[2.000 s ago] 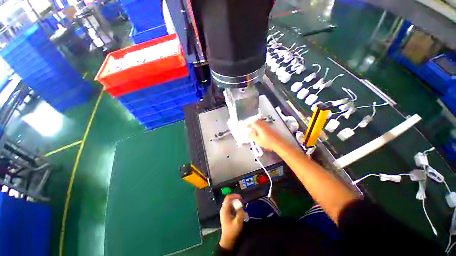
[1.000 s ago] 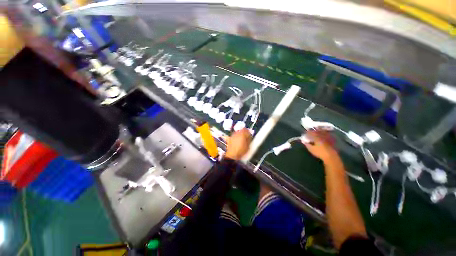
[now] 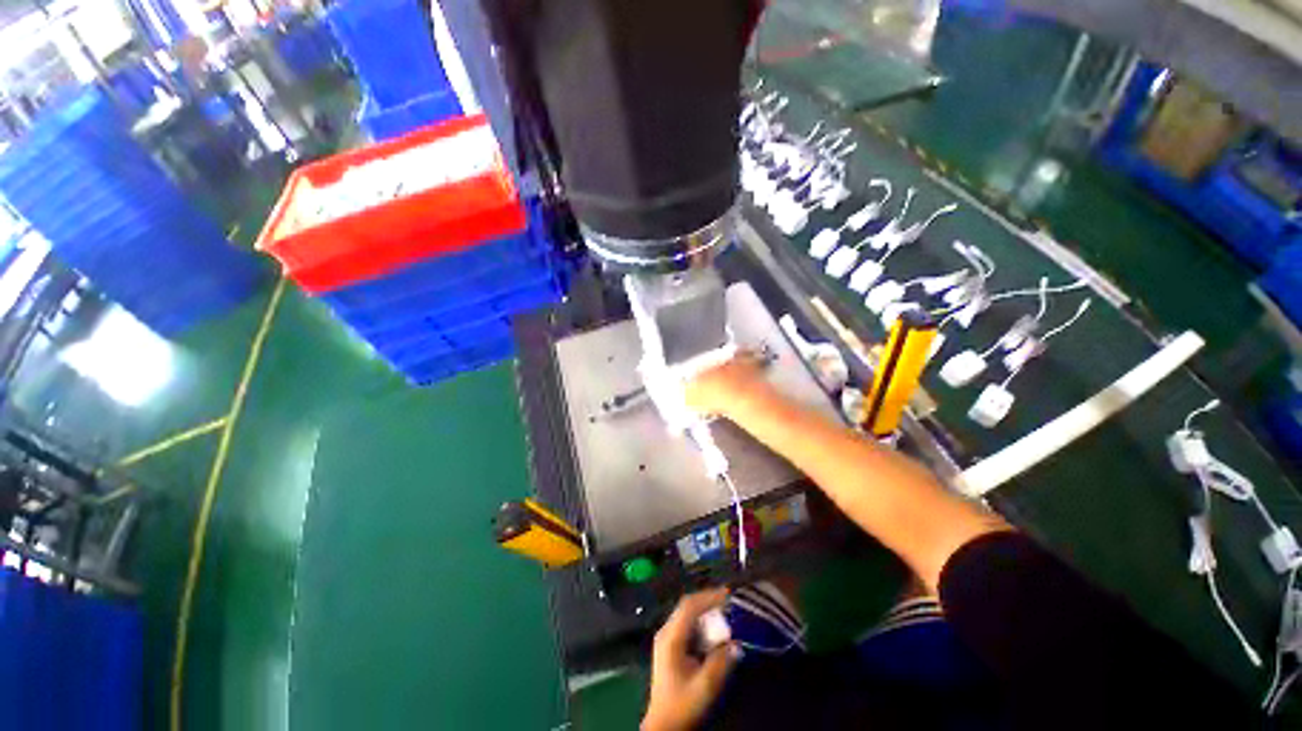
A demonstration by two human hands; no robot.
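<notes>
My right hand (image 3: 725, 389) is at the centre of the press plate (image 3: 628, 479), its fingers closed on a white corded unit directly under the silvery horn (image 3: 691, 317). Glare blurs the unit and the holder there. A white cable (image 3: 738, 517) hangs from it over the plate's front edge. My left hand (image 3: 685, 668) is low in front of the machine, near the green button (image 3: 638, 570), holding a small white piece (image 3: 713, 626) between thumb and fingers. A thin lead trails right from it.
The black press head (image 3: 643, 129) hangs above the plate. Yellow-and-black bars (image 3: 900, 374) (image 3: 538, 533) flank it. Right, the belt carries rows of white units (image 3: 885, 297), a white divider strip (image 3: 1081, 414) and loose corded units (image 3: 1199, 454). A red bin (image 3: 400, 214) tops blue ones at left.
The view has swung back from belt to press. Both hands have left the belt: the right is now under the horn, the left before the machine. The corded piece just right of the divider is gone.
</notes>
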